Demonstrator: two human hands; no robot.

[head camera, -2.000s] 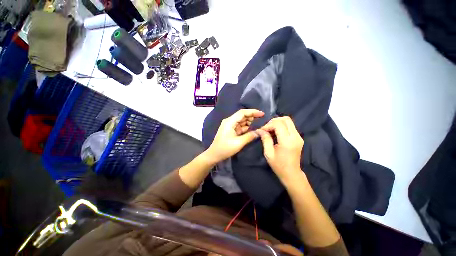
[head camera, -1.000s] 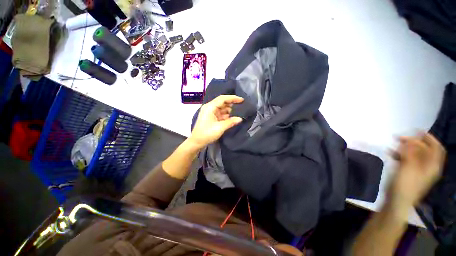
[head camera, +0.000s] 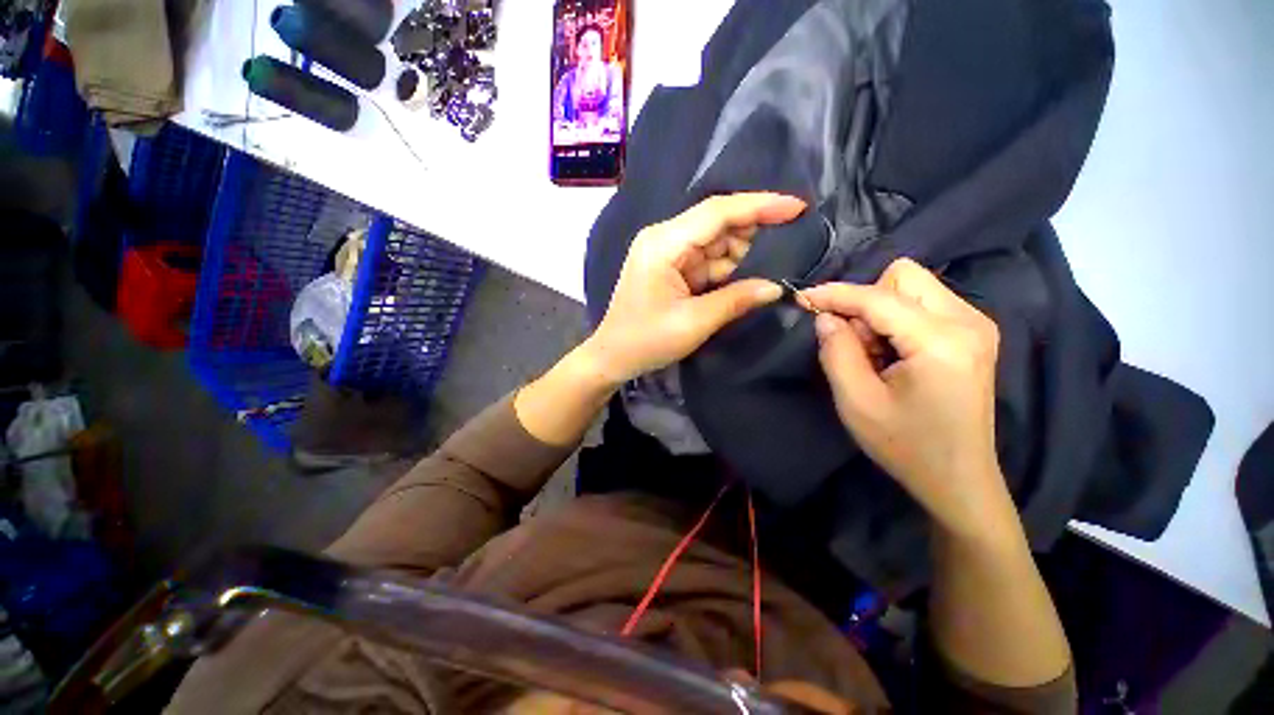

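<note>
The dark jacket [head camera: 978, 154] lies over the table edge and my lap, its shiny grey lining [head camera: 782, 98] showing at the top. My left hand [head camera: 685, 286] pinches a dark cloth edge of the jacket between thumb and fingers. My right hand [head camera: 915, 349] is close beside it, thumb and forefinger closed on a thin, short needle [head camera: 803, 299] at the cloth edge. A dark thread loop shows faintly above the fingertips. Whether a metal clasp is under the fingers cannot be seen.
A lit smartphone [head camera: 588, 91] lies on the white table [head camera: 475, 210]. Loose metal clasps [head camera: 454, 63], thread cones [head camera: 301, 92] and khaki cloth [head camera: 123, 56] are at upper left. Blue baskets [head camera: 287, 252] stand on the floor. Dark cloth is at the right edge.
My right hand has come back from the far right to the cloth edge beside my left hand. The view has moved closer, and the table things sit higher in it.
</note>
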